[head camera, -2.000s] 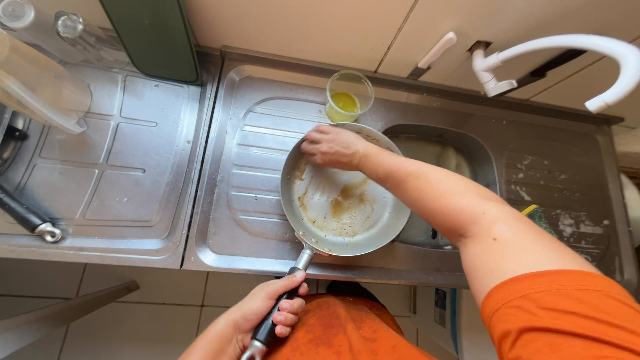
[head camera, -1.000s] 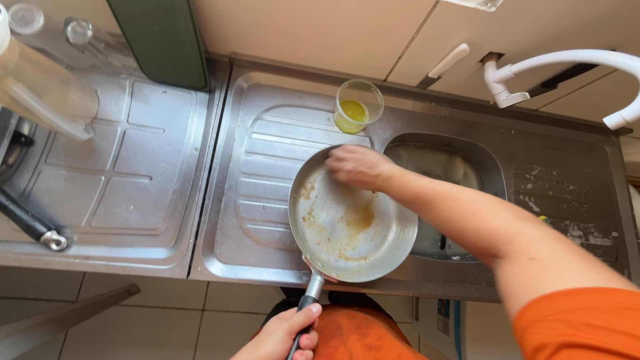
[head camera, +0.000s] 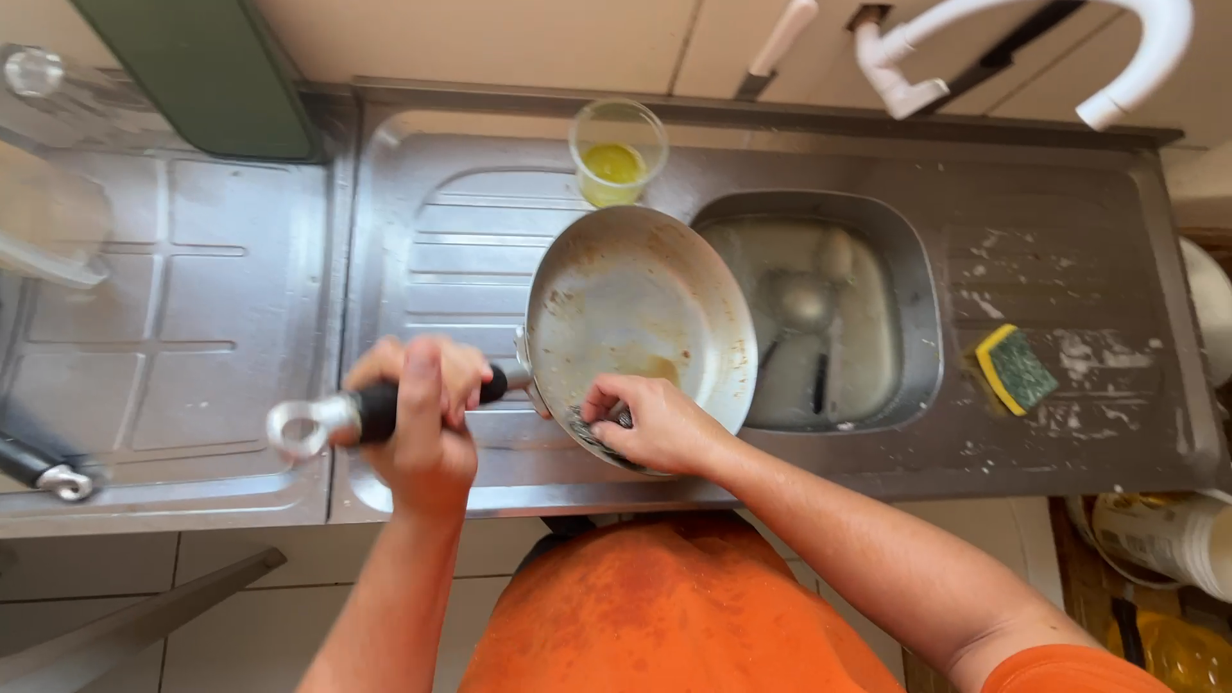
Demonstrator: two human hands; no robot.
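Note:
My left hand (head camera: 423,414) grips the black handle of a metal frying pan (head camera: 635,298), left of the pan. The pan lies tilted over the drainboard and the left edge of the sink basin, with brown residue inside. Inside its near wall, my right hand (head camera: 654,423) pinches a metal scouring pad (head camera: 616,421), mostly hidden by the fingers. Just beyond the pan's far rim stands a clear plastic cup (head camera: 619,159) with yellow-green liquid. A yellow and green sponge (head camera: 1016,370) rests on the steel counter to the right.
The sink basin (head camera: 914,289) holds cloudy water with a ladle-like utensil (head camera: 804,300) in it. A white faucet (head camera: 1155,58) arches above at the back right. A green board (head camera: 207,82) leans at the back left. Another black handle (head camera: 34,469) lies at far left.
My left hand has swung the handle from the near side round to the left, turning and tilting the pan. My right hand has moved from the pan's far wall to its near wall.

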